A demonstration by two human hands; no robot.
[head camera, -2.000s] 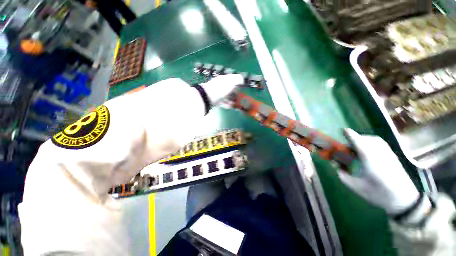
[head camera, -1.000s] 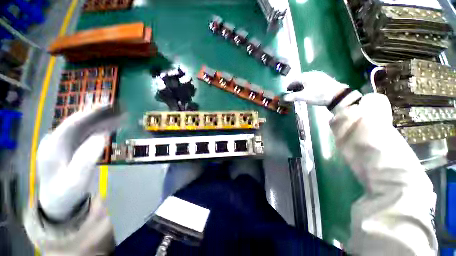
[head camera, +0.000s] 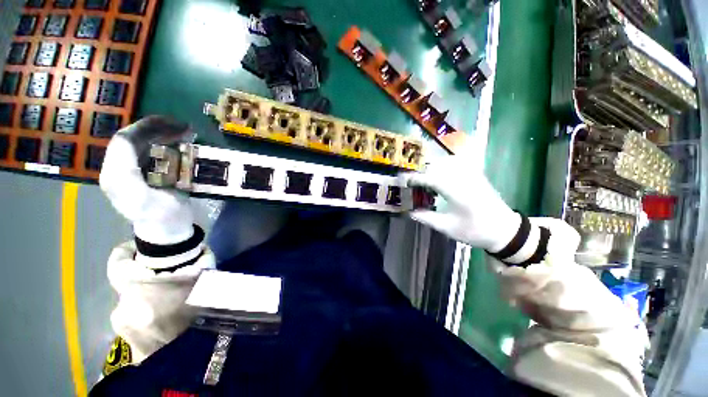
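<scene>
The long silver-white fixture base (head camera: 277, 179) lies along the bench's near edge, with black in its six square windows. My left hand (head camera: 155, 182), in a white glove, holds its left end. My right hand (head camera: 458, 198), also gloved, has its fingers around the right end. The brass-gold mating bar (head camera: 320, 133) lies just behind the base, cavities facing up, with yellow marks along its near edge; neither hand holds it. My fingers hide parts of both ends of the base.
An orange-brown grid tray (head camera: 137, 68) with black parts is at the left. Loose black workpieces (head camera: 289, 54) lie behind the mating bar. An orange-brown strip holder (head camera: 404, 87) and a black block row (head camera: 459, 51) lie behind right. Metal bins with fixture bars (head camera: 621, 167) are at the far right.
The strip holder has gone from between my hands to the bench. Both hands have come to the ends of the fixture base. The view has shifted and turned.
</scene>
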